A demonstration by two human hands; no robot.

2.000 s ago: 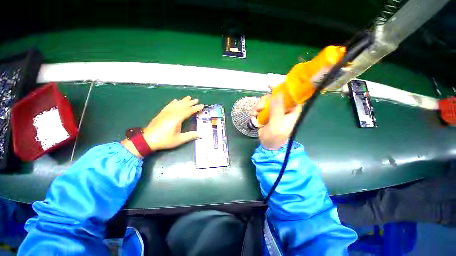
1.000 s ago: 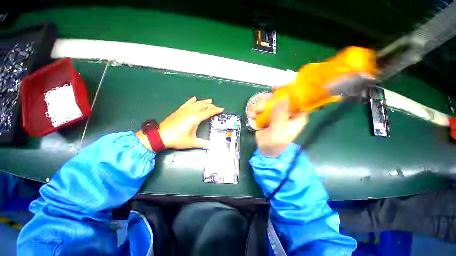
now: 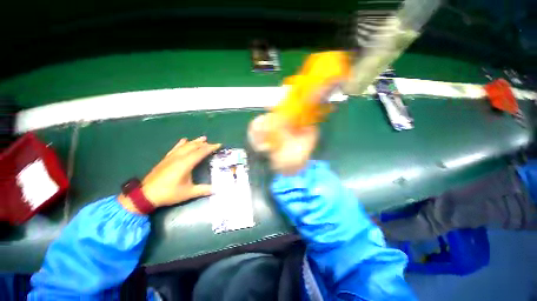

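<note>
A phone assembly [image 3: 232, 191] lies flat on the dark green bench in front of me, its board end away from me. My left hand [image 3: 179, 173] rests at its left side, fingers spread, thumb at its left edge, wearing a dark red band. My right hand [image 3: 284, 141], blurred, is closed around the yellow-orange electric screwdriver [image 3: 312, 88], up and right of the phone. The driver tip is hidden or blurred. The screw dish cannot be made out; my right hand covers that area.
A red bin [image 3: 32, 179] with white pieces stands at left. Another phone assembly [image 3: 394, 104] lies at right near the white edge strip [image 3: 176, 103]. One more phone [image 3: 265, 57] is on the green conveyor. An orange-red object [image 3: 501, 97] is far right. A person's grey sleeve shows lower right.
The view has turned, so the bench appears tilted and the red bin is partly cut off. My right hand and the screwdriver appear further left. My left hand remains beside the phone.
</note>
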